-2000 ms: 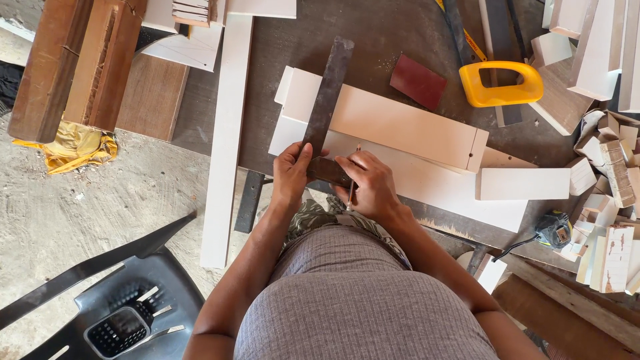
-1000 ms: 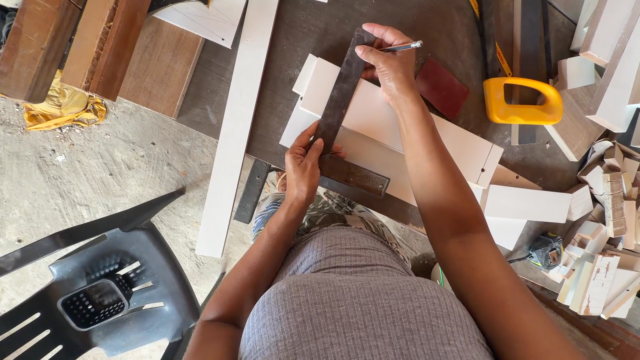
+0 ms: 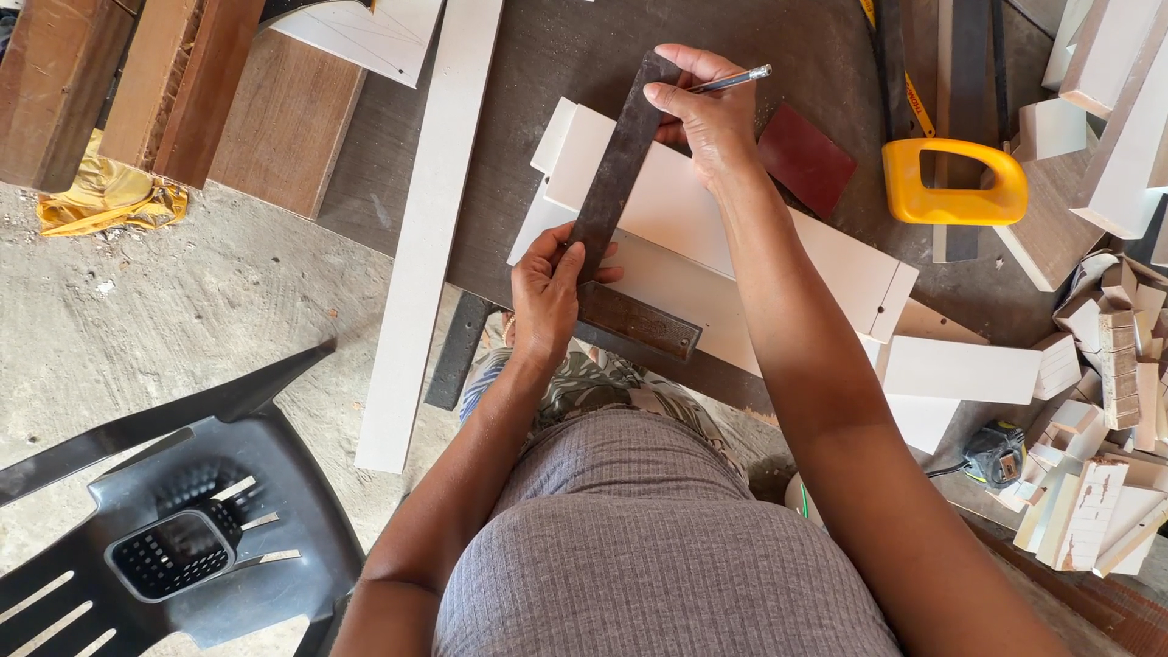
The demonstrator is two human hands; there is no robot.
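Observation:
A dark try square is held in both hands above white-faced boards. My left hand grips its blade close to the stock, which points to the lower right. My right hand pinches the far end of the blade and also holds a pencil between its fingers. Beneath the blade lies a white board with a pencil line and a dark hole near its right end. It rests over another white board. A dark red sheet lies beside my right wrist.
A yellow-handled handsaw, a tape measure and piled wood offcuts are at the right. A long white strip overhangs the table edge. Brown timbers lie upper left; a black plastic chair stands lower left.
My right hand has moved from near the stock up to the far end of the blade. My left hand stays on the blade near the stock. The view has shifted slightly.

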